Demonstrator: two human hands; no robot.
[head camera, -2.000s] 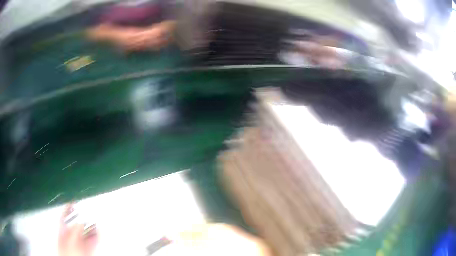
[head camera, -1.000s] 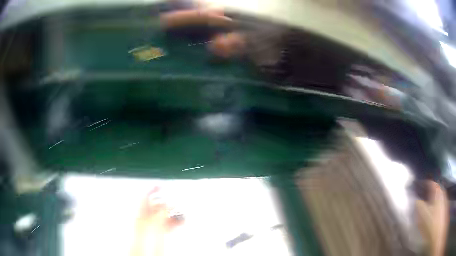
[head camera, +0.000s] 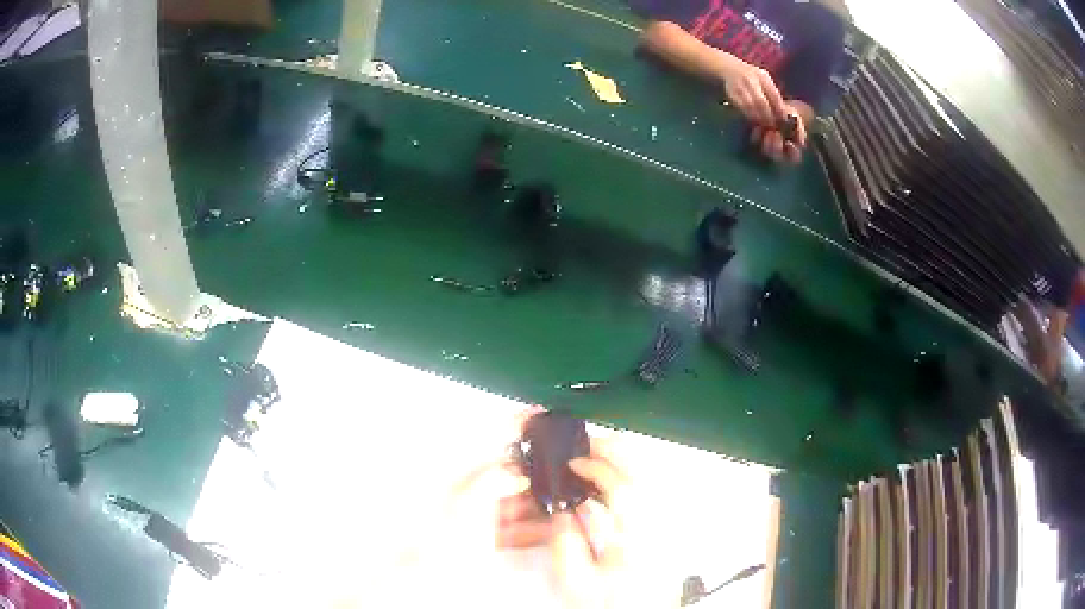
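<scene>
A black adapter housing (head camera: 554, 454) is held between both hands over the white work sheet (head camera: 357, 476), near its far edge. My left hand (head camera: 506, 500) is on its left side and my right hand (head camera: 595, 488) is on its right side. Both hands are washed out by glare, so the fingers are hard to make out. A small dark part with a short cord (head camera: 721, 584) lies on the sheet at the lower right. A black board-and-cord cluster (head camera: 252, 399) lies at the sheet's left edge.
Black cord bundles (head camera: 658, 355) and black units lie on the green belt (head camera: 416, 238). A pale post (head camera: 143, 167) and small white block (head camera: 110, 409) are at left. Stacked boards (head camera: 940, 523) stand at right. Another person's hands (head camera: 767, 107) are across the belt.
The view has shifted and sharpened. My right hand, at the stack on the right one second ago, is now at the sheet with my left hand, and both hold a black housing.
</scene>
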